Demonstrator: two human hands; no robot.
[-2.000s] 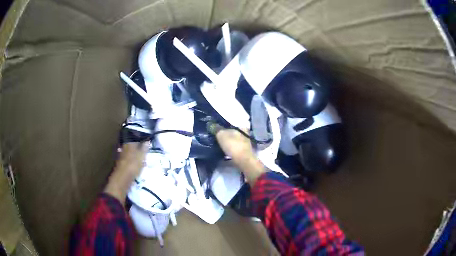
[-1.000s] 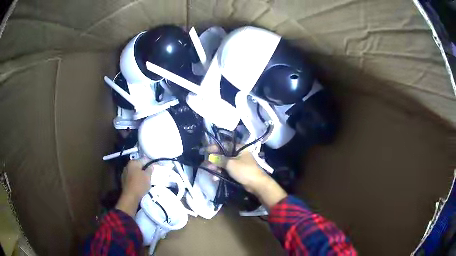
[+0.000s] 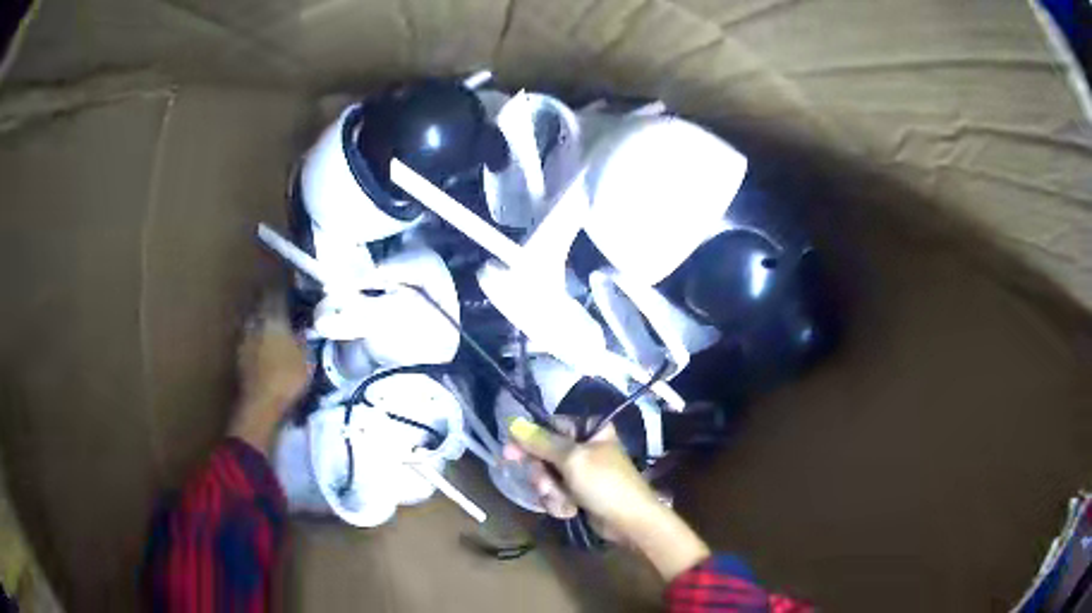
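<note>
A tangled pile of white security cameras [image 3: 665,198] with glossy black balls lies in a deep brown carton [image 3: 90,359]. White flat antennas [image 3: 449,213] stick out of the pile. My right hand [image 3: 593,473] is closed around black cables [image 3: 527,401] at the pile's near side; a yellow patch shows at its thumb. My left hand [image 3: 270,359] is at the pile's left edge, blurred, its fingers partly hidden; I cannot tell if it holds anything. A white camera base [image 3: 383,443] with a black cable lies between my hands.
The carton's creased walls surround the pile and both forearms. Its ragged rim [image 3: 1060,557] shows at the lower right. A loose dark cable end [image 3: 497,548] lies on the carton's bottom, near my right hand.
My right hand has moved down and slightly right with the cables. My left hand has moved left and up from the near cameras. The large cameras at the right have shifted and turned.
</note>
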